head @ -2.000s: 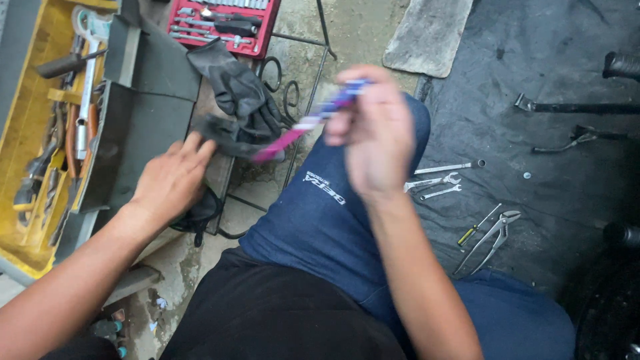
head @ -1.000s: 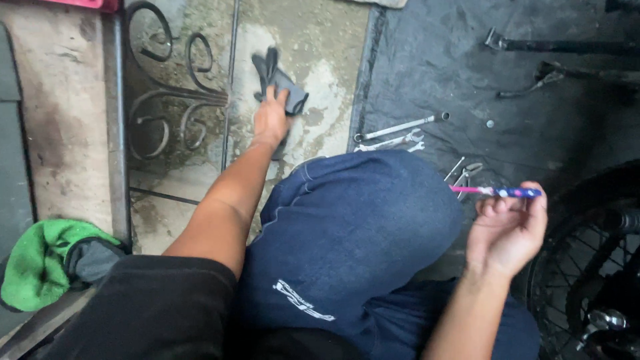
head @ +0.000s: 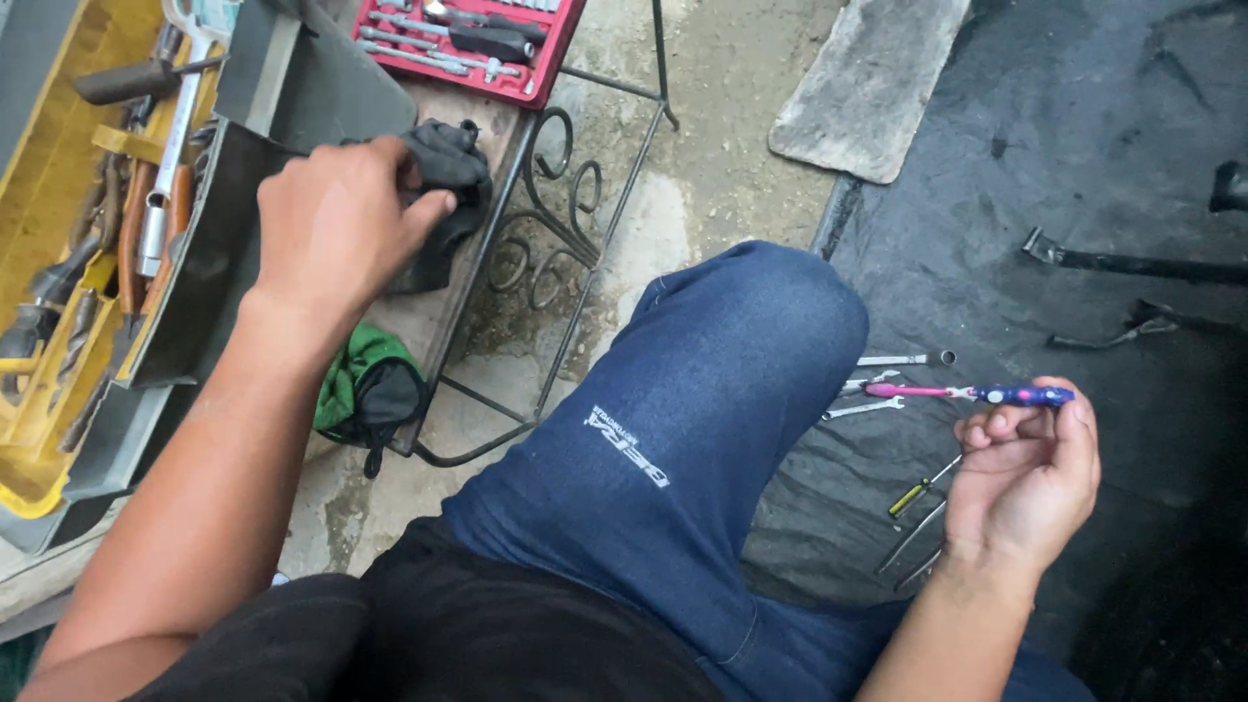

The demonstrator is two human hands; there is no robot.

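Note:
My left hand (head: 341,219) is on a crumpled black glove or cloth (head: 444,185) at the edge of a wooden bench; its thumb and fingers curl at the dark fabric, and whether they grip it is hidden. Between the thumb and fingers of my right hand (head: 1024,468) is a toothbrush-like tool (head: 975,394) with a pink neck and a blue patterned handle, pointing left over the dark mat. Just left of that hand lie wrenches (head: 907,360) and a small yellow-handled screwdriver (head: 912,497).
An open toolbox with a yellow tray (head: 58,429) full of tools stands at left. A red socket set case (head: 536,88) and a green and black cloth item (head: 356,390) lie on the bench. A flat stone slab (head: 858,97) overlaps the black mat (head: 975,205).
My left hand and the dark glove or cloth were over the concrete floor a second ago and are now at the bench. The brush stays in my right hand. The view has shifted left.

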